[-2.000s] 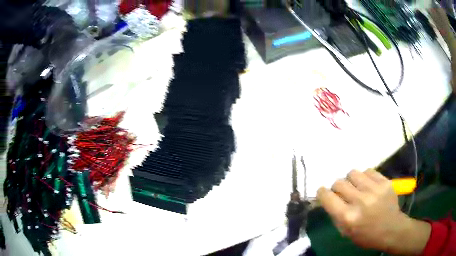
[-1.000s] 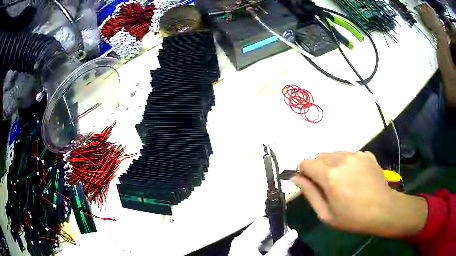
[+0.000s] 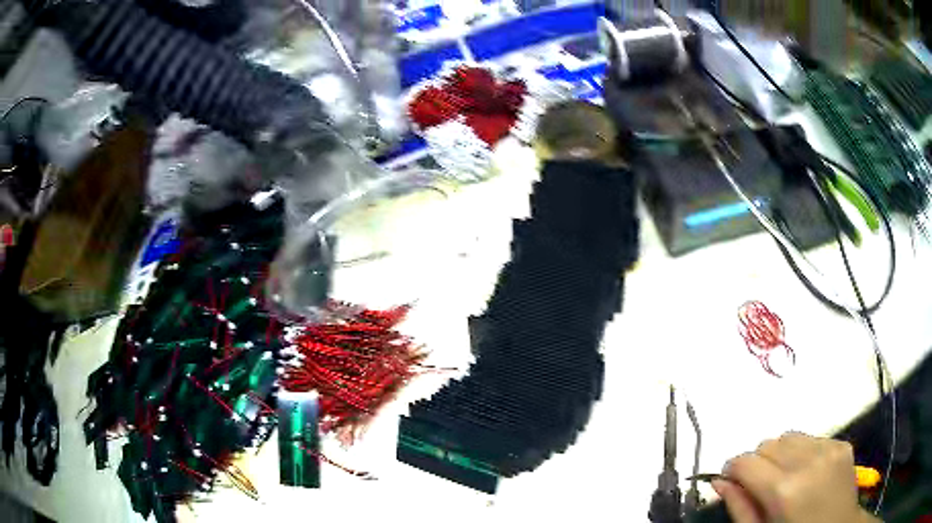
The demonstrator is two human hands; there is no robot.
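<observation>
The soldering iron (image 3: pixel 669 449) stands tip up at the bottom right, its lower part cut off by the frame edge. A thin bent guide tube (image 3: pixel 696 439) rises beside its barrel, with a gap between them near the top. My bare right hand (image 3: pixel 797 480) is closed around a tool with a yellow-orange handle (image 3: pixel 868 477). The tool's thin dark end points left, at the guide tube's lower part; whether it touches is unclear. My left hand is out of view.
A long fanned stack of black panels (image 3: pixel 552 327) lies at centre. Red leads (image 3: pixel 358 363), wired panels (image 3: pixel 194 358) and a clear hood (image 3: pixel 307 271) are left. A station with blue display (image 3: pixel 724 212), looping cables and red loops (image 3: pixel 764 335) are right.
The view has swung left, so the bench things appear further right and lower. My white-gloved left hand has gone out of the frame. The gap between guide tube and barrel looks wider.
</observation>
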